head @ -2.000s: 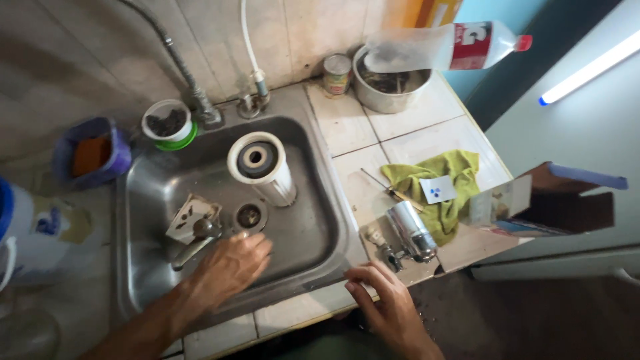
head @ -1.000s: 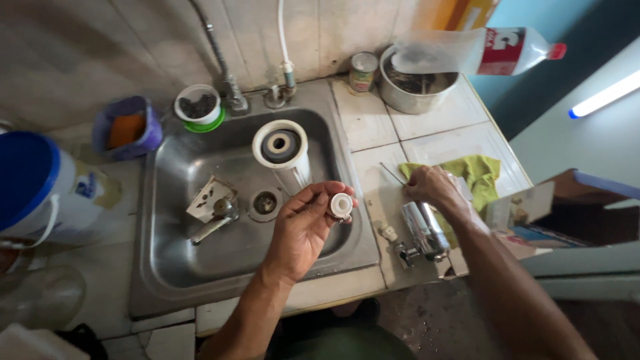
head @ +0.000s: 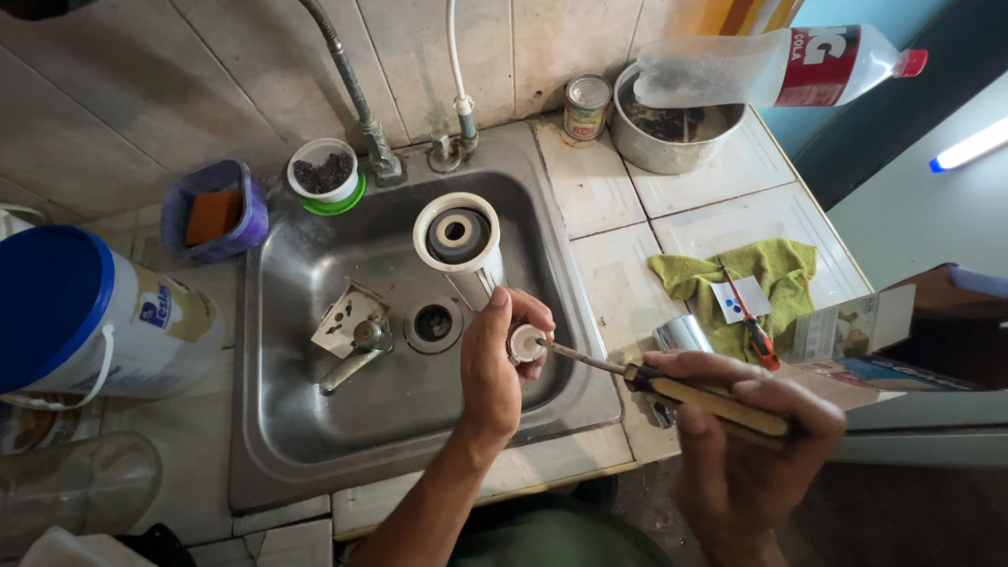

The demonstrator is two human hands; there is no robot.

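Observation:
Over the right side of the sink, my left hand [head: 496, 362] holds a small round white fitting [head: 525, 343] between thumb and fingers. My right hand [head: 740, 433] grips a screwdriver [head: 701, 400] by its black and yellow handle, its tip at the fitting's opening. Behind my left hand a white filter housing [head: 457, 236] with a dark-ended cartridge inside stands in the steel sink [head: 315, 441]. A chrome cylinder [head: 683, 334], partly hidden by my right hand, lies on the tiled counter. A second screwdriver [head: 748, 315], with a red and black handle, rests on a green cloth [head: 791, 264].
A metal faucet spout [head: 352, 370] and a stained plate [head: 339, 319] lie in the sink. Along its back left stand a tub with dark grains [head: 323, 173] and a purple container [head: 256, 216]. A blue-lidded bucket [head: 173, 331], metal pan [head: 685, 153], can [head: 587, 106], plastic bottle [head: 732, 71] and open box [head: 850, 327] surround it.
My right hand has come away from the green cloth with the yellow-handled screwdriver, whose tip is now at the white fitting. My left hand keeps the fitting above the sink.

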